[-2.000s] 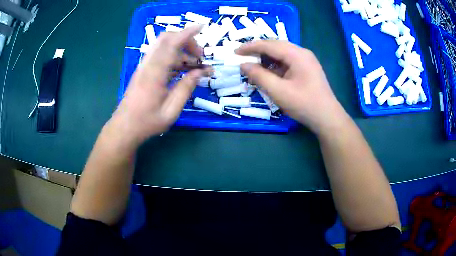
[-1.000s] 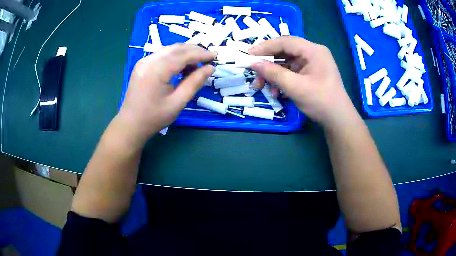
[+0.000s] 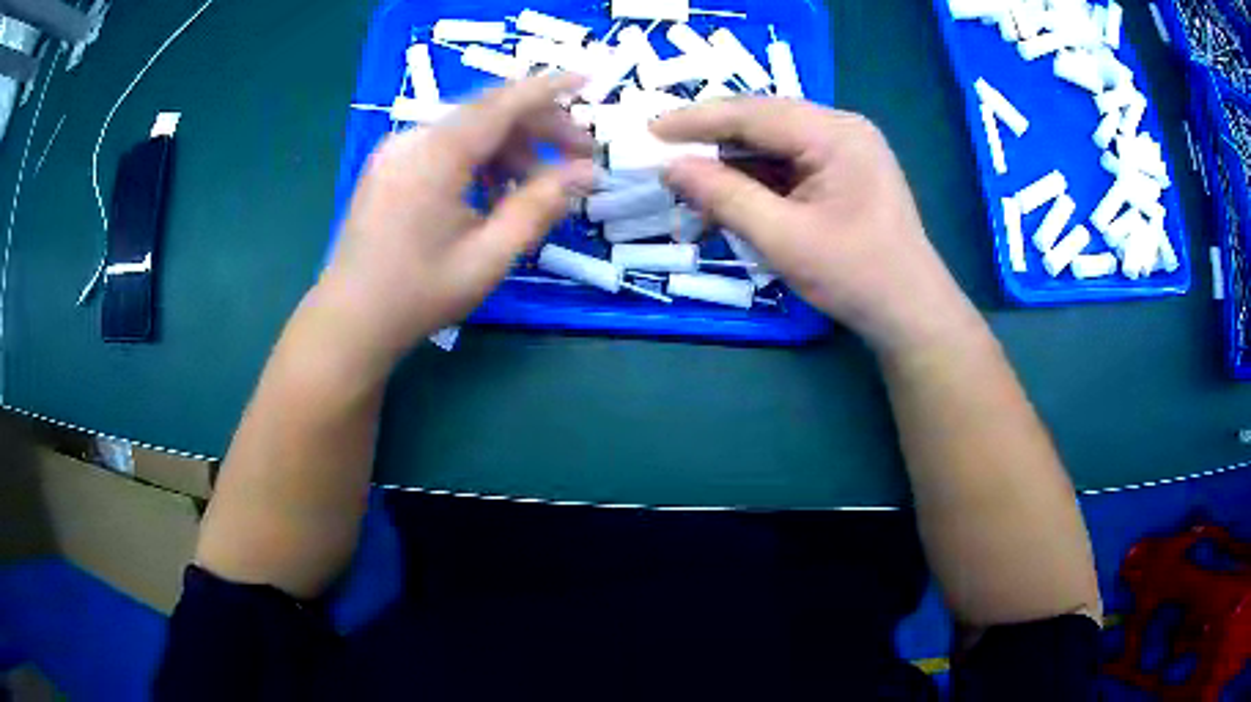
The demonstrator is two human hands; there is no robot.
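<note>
Bare hands over a blue tray (image 3: 590,324) of white stemmed pieces (image 3: 713,288), white cylinders with thin pins, lying in a loose pile. My right hand (image 3: 823,206) is over the tray's right part, with a white piece (image 3: 693,151) between thumb and forefinger; its far end is hidden by the fingers. My left hand (image 3: 439,220) is over the tray's left part, blurred, with thumb and fingers apart and nothing clearly seen between them. The fingertips of the two hands are apart, with the pile showing between them.
A second blue tray (image 3: 1084,291) with short white sleeves stands to the right. Blue stock trays (image 3: 1221,206) of thin silver parts are at the far right. A black strap-like item (image 3: 133,240) and a white cord (image 3: 99,151) lie left. A red stool (image 3: 1194,603) is at lower right.
The white piece with its pin showing at the right in the earlier frame is now largely hidden by my right fingers. My left thumb and forefinger have spread. The view has shifted slightly.
</note>
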